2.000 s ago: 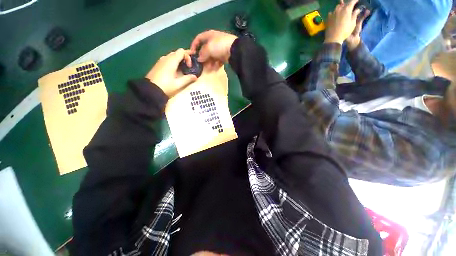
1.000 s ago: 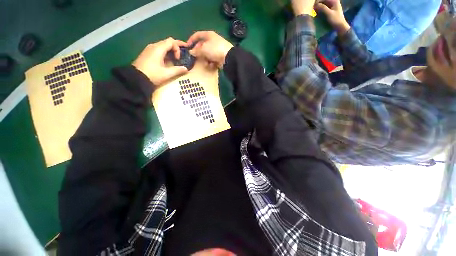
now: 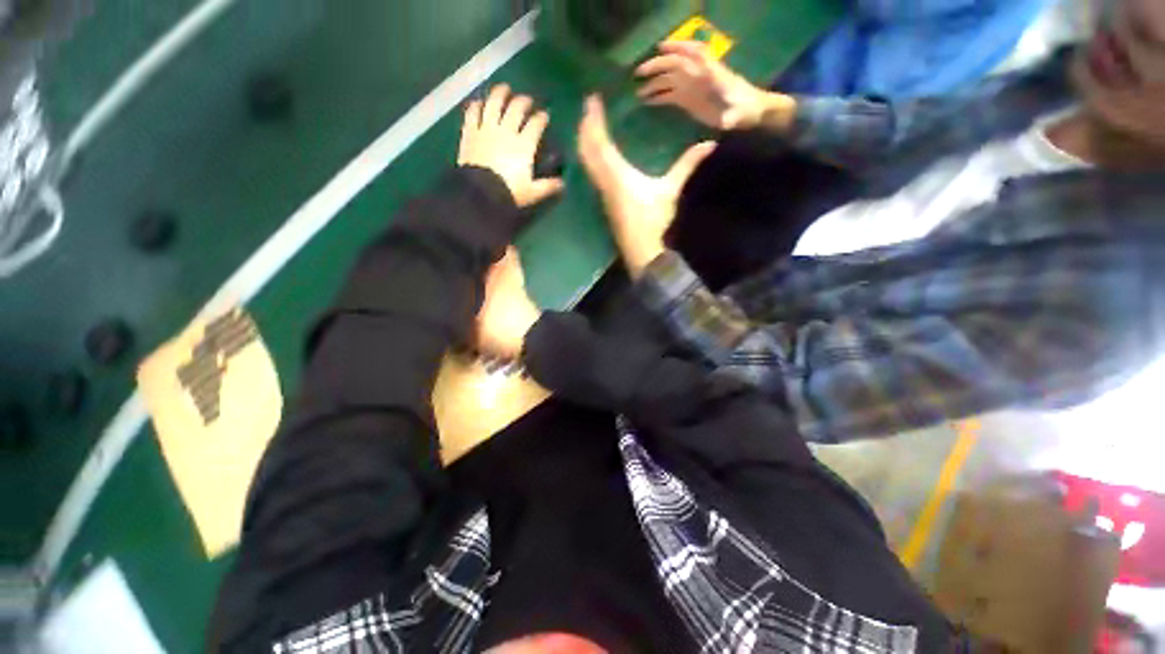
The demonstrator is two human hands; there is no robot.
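My left hand is stretched forward over the green surface, palm down with fingers spread. A round black part lies between its fingers and thumb, blurred; the hand is not closed on it. My right hand is nearer my body, at the top of a tan backing sheet. Its fingertips are partly hidden by my left sleeve, so whether it holds anything is unclear. Part of a row of small dark pads shows below it. A second tan sheet with dark pads lies to the left.
A neighbour's two hands reach in at the right, close to my left hand. A yellow button box is behind them. Several black parts sit at the left beyond the pale rail. A white sheet is at lower left.
My hands have separated: the left has moved forward and opened, and the right has drawn back over the sheet. The neighbour's hands have come closer. The camera view has shifted.
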